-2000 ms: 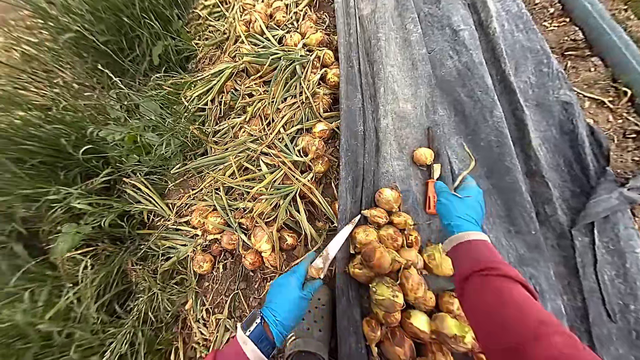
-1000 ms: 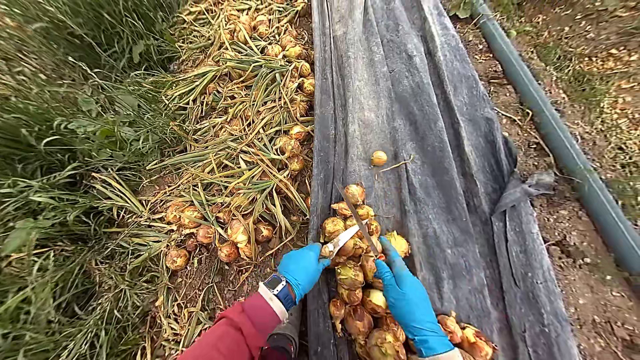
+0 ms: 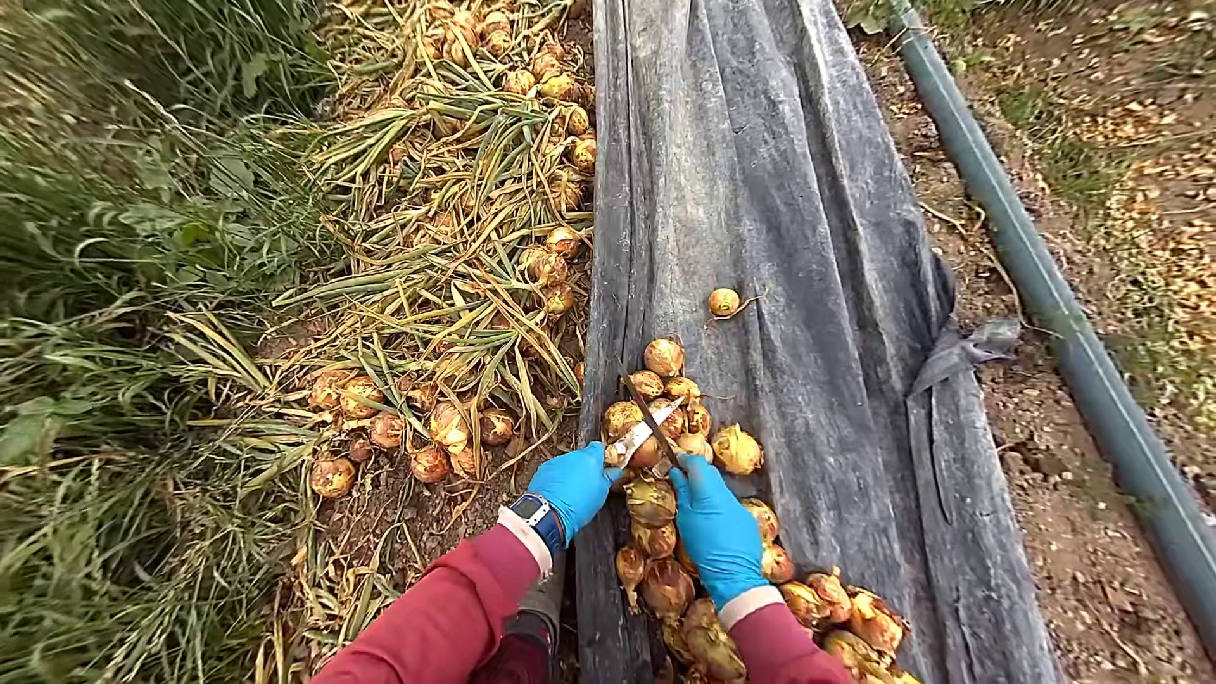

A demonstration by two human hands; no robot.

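Note:
My left hand, in a blue glove with a watch at the wrist, is closed on a knife, its pale blade pointing up and right. Held in my blue-gloved right hand is a thin dark rod, apparently a sharpening file, which crosses the blade; its handle is hidden by the fingers. Both tools are above a pile of onions on grey fabric. A small onion lies apart, farther up the fabric, with a thin stem or root beside it.
Left of the fabric, onions with long wilted tops lie on the soil, bordered by tall grass. A grey-green pipe or hose runs along the right side. Fabric bunches up near it.
Two seconds ago the orange-handled tool lay on the fabric beside the small onion; my right hand has since picked it up and brought it to the knife. The view has shifted right.

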